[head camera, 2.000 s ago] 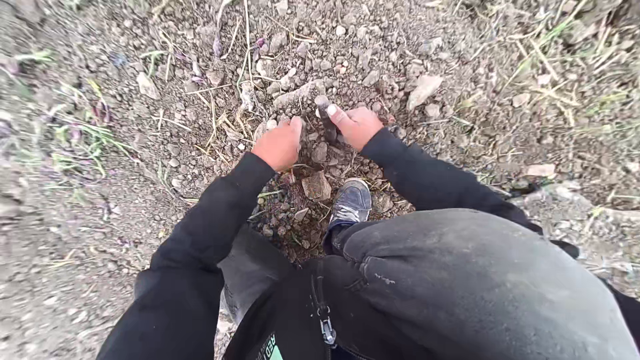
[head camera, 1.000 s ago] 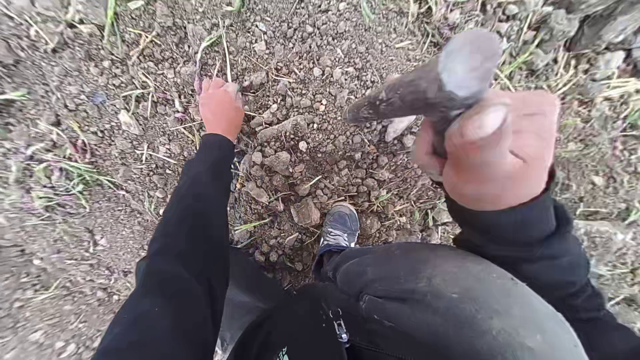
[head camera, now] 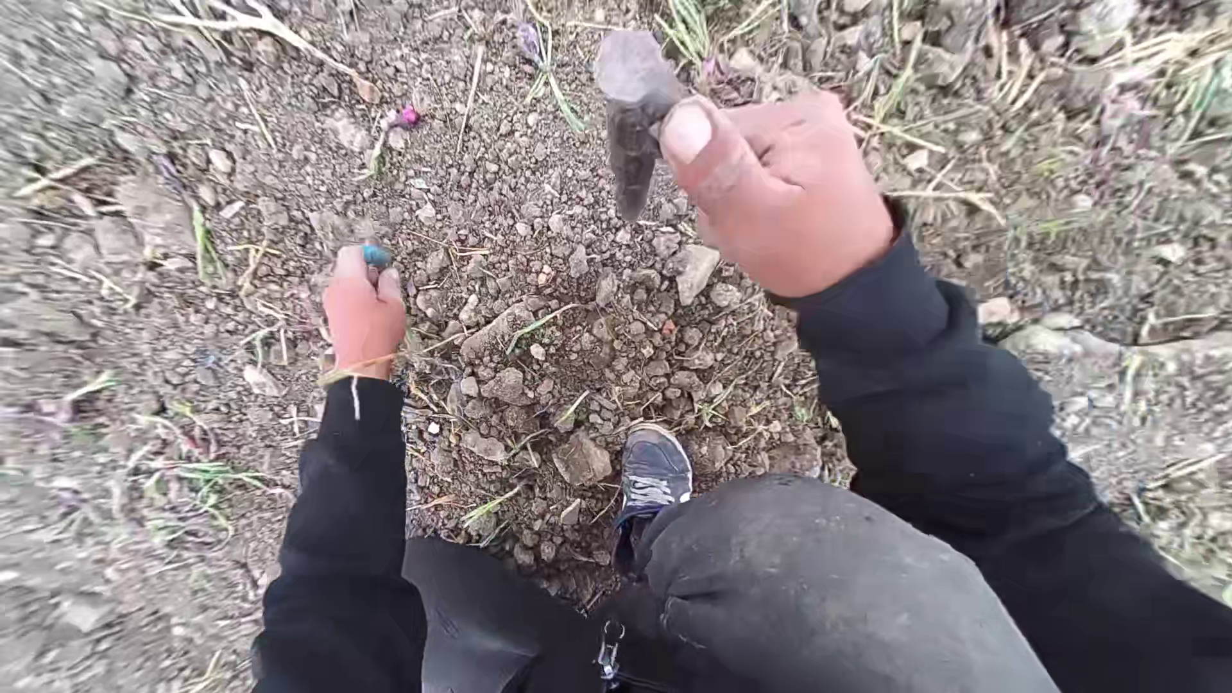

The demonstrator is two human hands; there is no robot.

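Note:
My right hand [head camera: 789, 192], raised at the upper right of centre, grips a dark, tapered tool [head camera: 635, 125]. Its broad grey end is up by my thumb and its narrow end points down toward the soil; the exact kind of tool cannot be told. My left hand [head camera: 366, 313] is low at the ground on the left, fingers closed on a small blue object [head camera: 376, 256] that shows between thumb and forefinger. Stony soil [head camera: 568, 241] lies between the two hands. A small pink flower head [head camera: 408, 116] is on the ground above my left hand.
My shoe [head camera: 654, 472] stands on the soil below centre, beside a flat stone [head camera: 582, 459]. A pale stone [head camera: 696, 273] lies under my right hand. Dry stalks [head camera: 279, 31] are at the upper left, with grass tufts [head camera: 685, 29] at the top and larger rocks at the upper right.
Both hands were together near the middle, then parted. The tool was tilted sideways a second ago and now points downward. The small blue object now shows in my left hand.

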